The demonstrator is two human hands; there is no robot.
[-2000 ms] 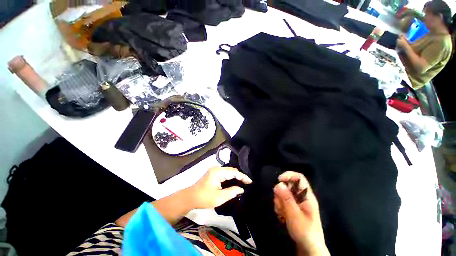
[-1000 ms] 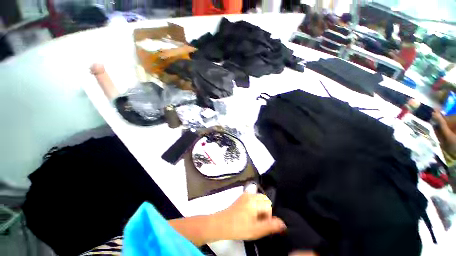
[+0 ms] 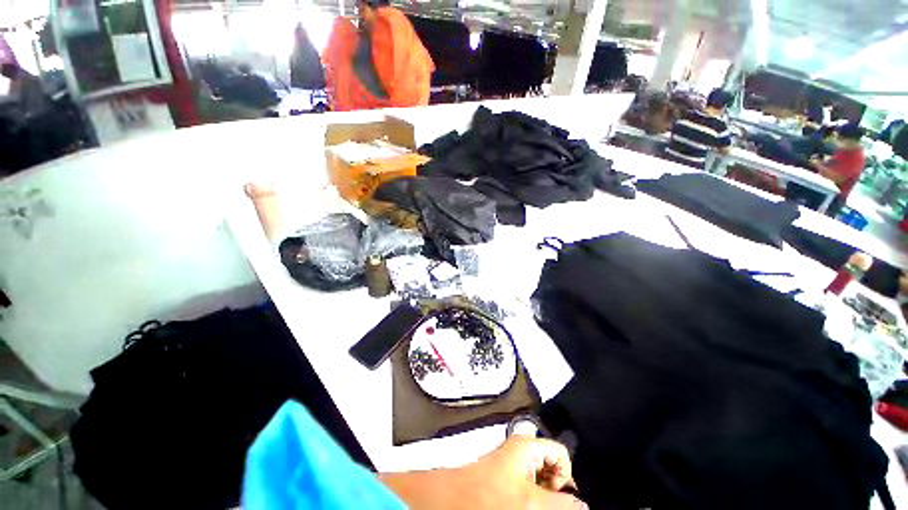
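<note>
The large black garment lies spread on the white table, filling the right of the view. My left hand is at the bottom edge, beside the garment's lower left edge, its fingers curled; whether they hold anything cannot be told. A ring-like handle, probably of scissors, shows just above this hand. My right hand is out of view. The round white tray with scattered small black pieces and a thin red stick lies on a brown board ahead of my left hand.
A phone, thread cone and clear plastic lie beyond the tray. An open cardboard box and heaped black cloth are farther back. A person in orange stands beyond the table. A blue mask covers the lower view.
The view has tilted up and shifted left, so the table things sit lower and farther right. My right hand has gone out of view at the bottom. My left hand is now lower in the picture.
</note>
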